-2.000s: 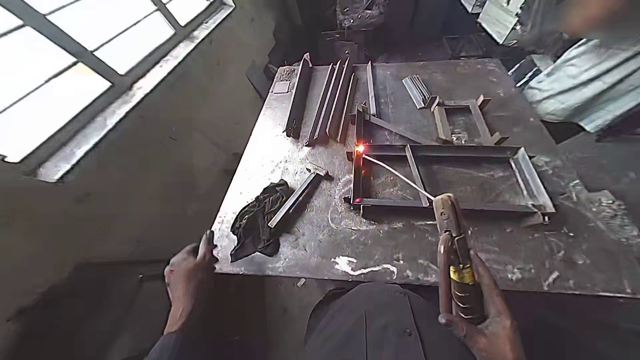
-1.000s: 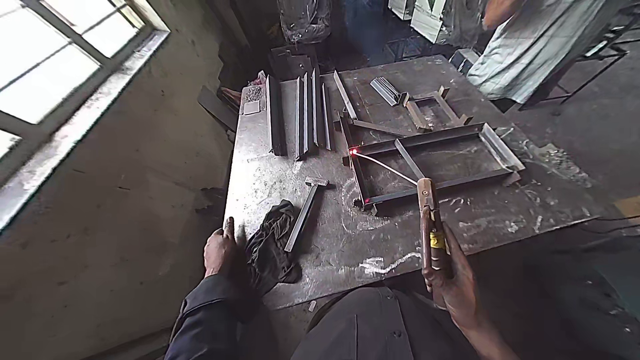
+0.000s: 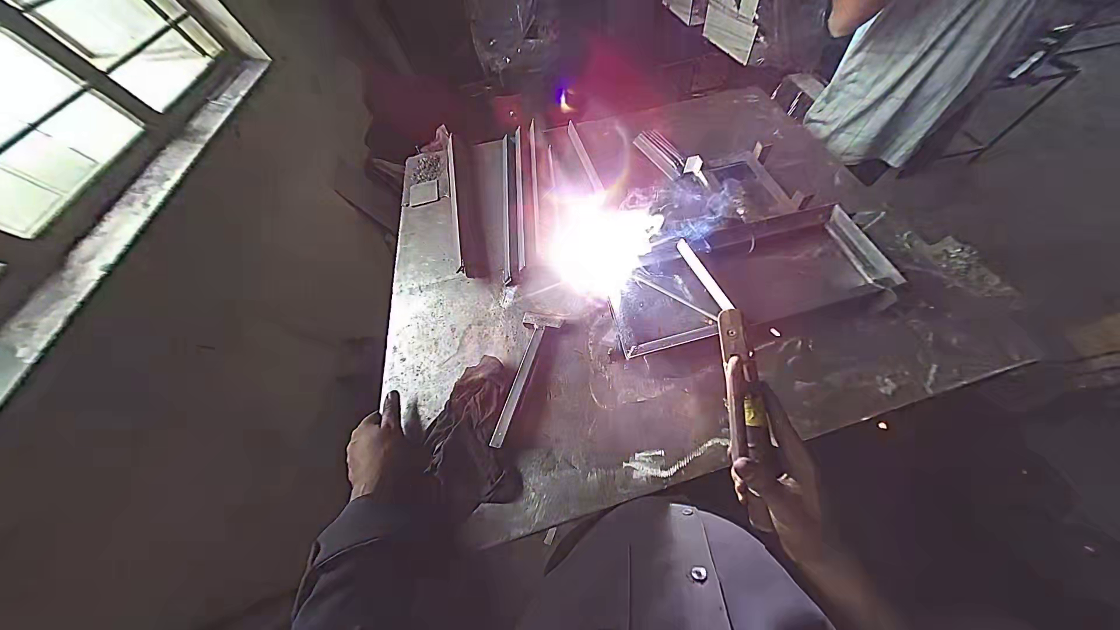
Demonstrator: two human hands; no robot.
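My right hand (image 3: 774, 486) grips a welding electrode holder (image 3: 744, 402) with a yellow band. A welding electrode (image 3: 656, 297) runs from its jaws up to the left toward a bright arc (image 3: 599, 241). The glare hides the left corner of an angle-iron frame (image 3: 862, 245) lying on the metal table (image 3: 577, 437). My left hand (image 3: 376, 446) rests on the table's left edge and holds no visible tool. Beside it lie a dark cloth (image 3: 472, 420) and a metal hammer (image 3: 518, 381).
Several steel angle lengths (image 3: 464, 210) lie at the back left of the table. A bundle of short rods (image 3: 658, 153) and a smaller frame (image 3: 766, 184) lie at the back right. A person in a pale garment (image 3: 910, 79) stands beyond. A window (image 3: 79, 96) is at the left.
The small red glow at the frame's corner has become a blinding white arc with smoke and flying sparks. My left hand has come to rest at the table edge since the earliest frame.
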